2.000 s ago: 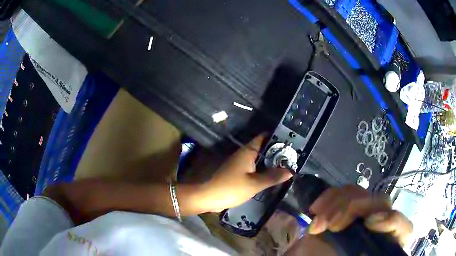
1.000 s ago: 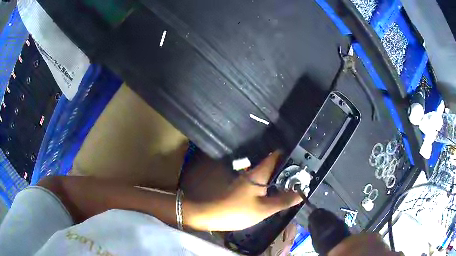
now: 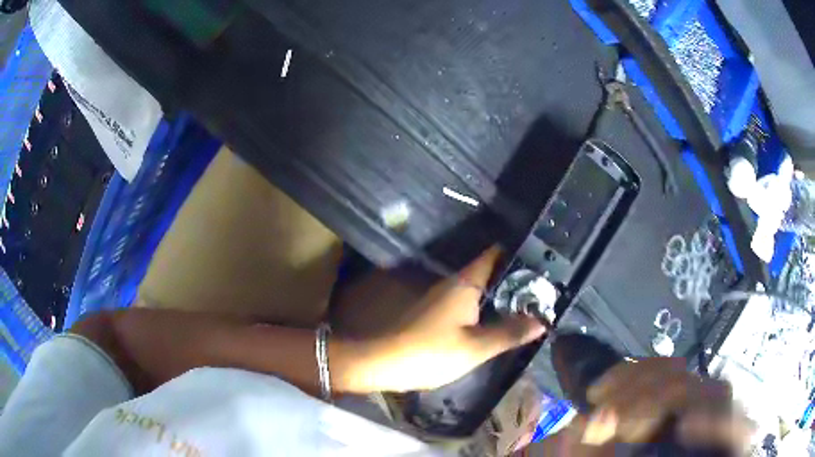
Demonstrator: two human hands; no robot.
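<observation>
The black lock panel (image 3: 576,214) lies at a slant, its hollow back up. My left hand (image 3: 438,335) holds its middle from the left side, thumb beside the silver disc (image 3: 525,294). My right hand (image 3: 657,402), blurred, grips a dark power screwdriver (image 3: 579,361) at lower right, its tip at the disc. Whether the tip touches a screw is hidden. A thin lead wire runs left from the panel to a small white connector (image 3: 395,214).
Pliers (image 3: 617,94) lie on the black mat (image 3: 402,98) above the panel. Pale rings (image 3: 690,265) lie loose to the right. Small white sticks (image 3: 460,195) lie on the mat. Blue parts bins (image 3: 706,67) line the far edge. A blue crate (image 3: 134,241) with black panels stands at left.
Since two seconds ago the panel and both hands sit further right in view. In the last second my right hand has come further into view and the white connector has shifted up and left.
</observation>
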